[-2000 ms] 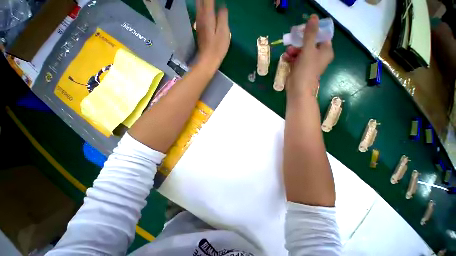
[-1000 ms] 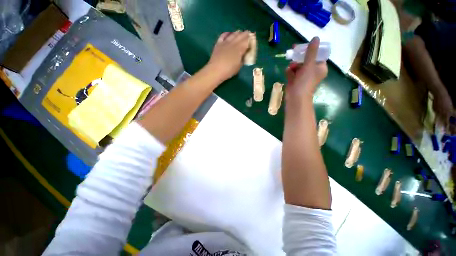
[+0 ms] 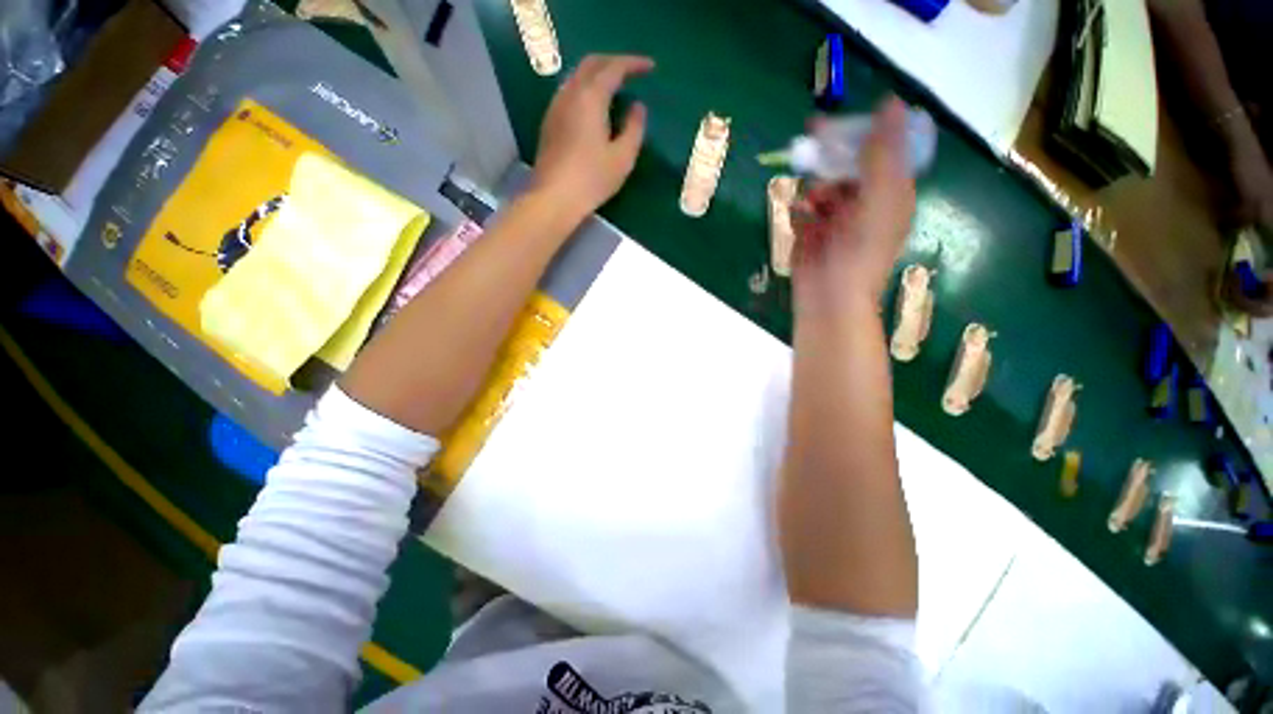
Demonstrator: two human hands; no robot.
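My right hand (image 3: 854, 230) holds a clear-white squeeze bottle (image 3: 894, 137) over the green conveyor belt (image 3: 670, 70), its thin tip pointing left. A tan part (image 3: 782, 223) lies just left of that hand. Another tan part (image 3: 706, 165) lies on the belt between my two hands. My left hand (image 3: 589, 137) is empty at the belt's near edge, thumb and fingers apart. More tan parts lie in a spaced row to the lower right, and one (image 3: 536, 34) lies at the upper left.
A white board (image 3: 628, 446) lies between me and the belt. At left are grey packaging (image 3: 182, 133), a folded yellow sheet (image 3: 314, 265) and a grey metal post (image 3: 454, 84). Blue pieces (image 3: 1067, 255) lie along the far side. Another person's arm (image 3: 1215, 84) shows at the upper right.
My left hand has let go of the tan part it held a second ago and drawn back left, now open. That part lies on the belt. The right hand still holds the bottle.
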